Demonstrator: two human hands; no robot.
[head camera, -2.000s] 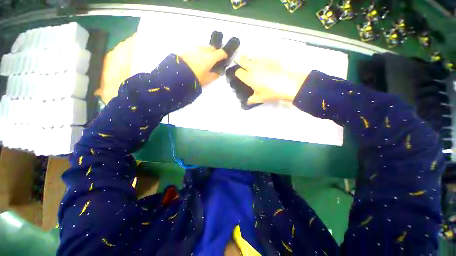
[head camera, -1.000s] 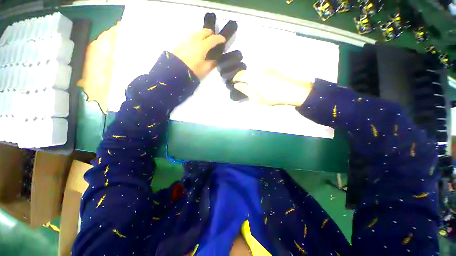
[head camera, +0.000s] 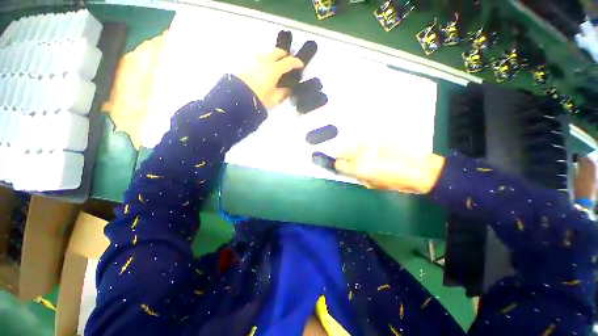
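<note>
Black capsule-shaped housing pieces lie on the white work sheet (head camera: 380, 98). My left hand (head camera: 270, 73) is at the top of the sheet with its fingers on black pieces (head camera: 307, 52); they are partly hidden by the fingers. Right beside it, black pieces (head camera: 311, 96) lie close together. One single piece (head camera: 322, 134) lies lower, apart from the others. My right hand (head camera: 380, 169) is near the sheet's front edge, with its fingertips on one black piece (head camera: 323, 161).
White trays (head camera: 46, 98) stand stacked at the left beside a tan ragged sheet (head camera: 134, 85). Yellow and black circuit-board assemblies (head camera: 429, 38) lie on the green belt behind a pale rail. Dark ribbed stacks (head camera: 505, 138) are at right. Another person's hand (head camera: 583, 177) shows at the right edge.
My right hand has moved down and right, away from the left hand. The row of black pieces under it is now spread, with two lying lower. My left hand stays at the top pieces.
</note>
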